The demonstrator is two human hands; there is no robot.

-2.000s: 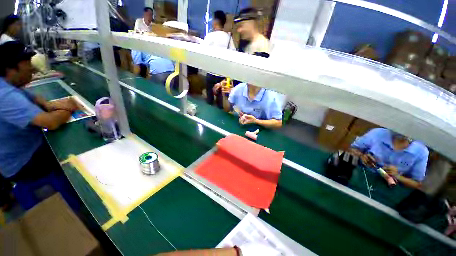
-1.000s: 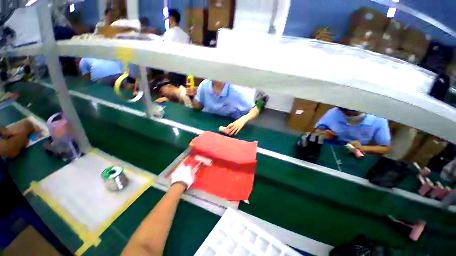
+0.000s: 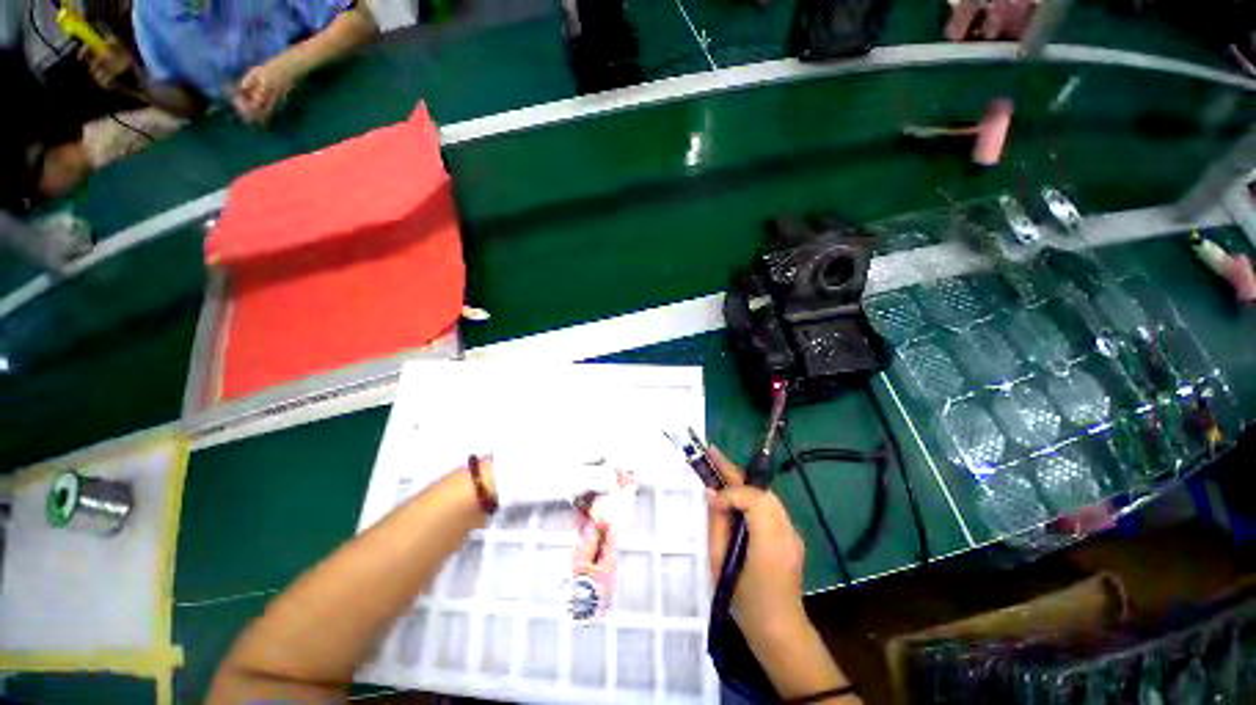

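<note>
A pink motor unit [image 3: 594, 555] with a round white, dark-ringed end lies over the white pocketed tray [image 3: 468, 634], its round end towards me. My left hand [image 3: 558, 481], in a white glove, holds its far end; the glove blends into the tray and the fingertips are blurred. My right hand [image 3: 766, 551] is bare and closed on a black soldering iron [image 3: 755, 485], whose black cord hangs down past the palm. A second slim dark tool with a pale metal tip [image 3: 694, 452] also shows at these fingers; its exact kind is unclear.
The black soldering station [image 3: 810, 310] stands behind my right hand, with black cords beside it. A clear blister tray [image 3: 1026, 400] is at the right. The red-lined tray [image 3: 338, 262] and a solder spool [image 3: 91, 503] are left. A pink unit [image 3: 992, 134] lies on the conveyor. Another person's hand [image 3: 262, 90] is across.
The view has turned right and down. My left hand has moved from the red-lined tray to the white tray with a pink unit. My right hand has come into view holding the iron.
</note>
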